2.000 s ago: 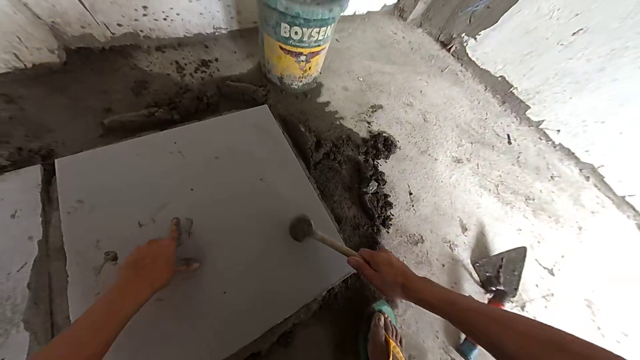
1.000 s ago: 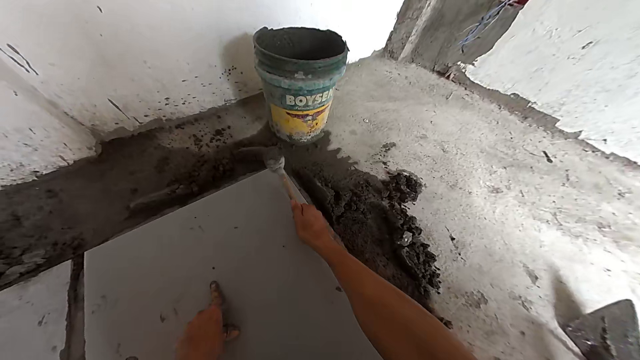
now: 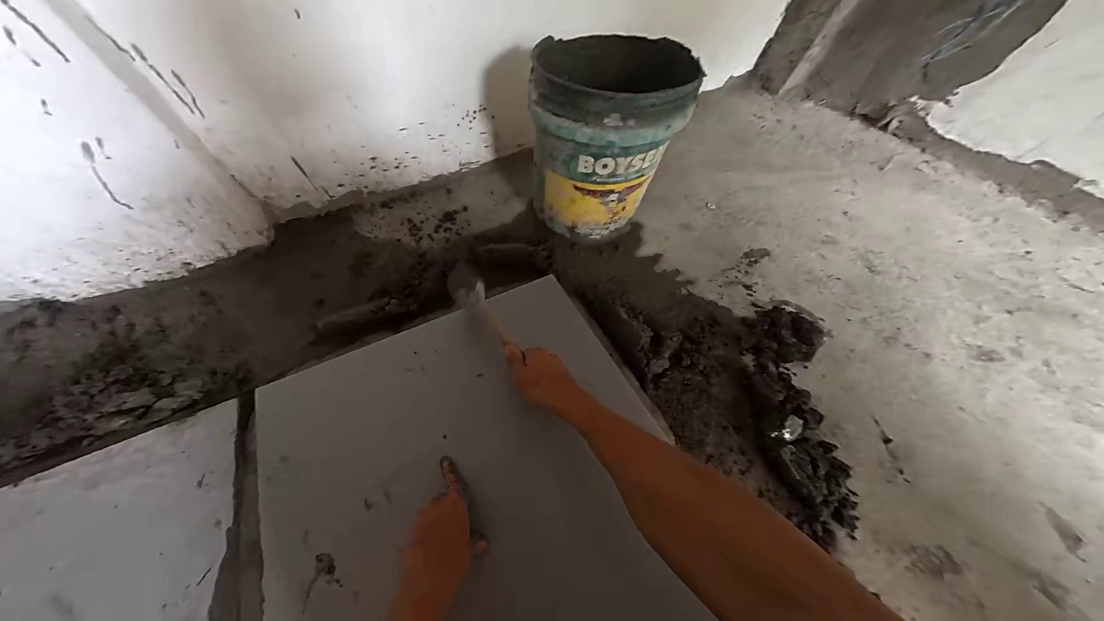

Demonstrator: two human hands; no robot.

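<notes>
A large grey floor tile [image 3: 379, 414] lies on dark mortar. My right hand [image 3: 539, 375] grips the handle of a mallet [image 3: 467, 285], whose blurred head is at the tile's far edge, left of the far corner. On the tile's surface rests my left hand [image 3: 444, 522], its index finger stretched out and thumb apart, with nothing held. To the left, across a narrow mortar-filled gap, lies a second tile [image 3: 112, 517].
A Boysen paint bucket [image 3: 595, 155] stands beyond the tile's far corner, near the white wall [image 3: 345, 86]. Lumpy wet mortar [image 3: 793, 414] is heaped along the tile's right side. Rough concrete floor [image 3: 949, 345] extends to the right.
The mallet has gone from the tile's right part to its far corner, then leftward along the far edge. My left hand stays on the tile. The view has tilted up.
</notes>
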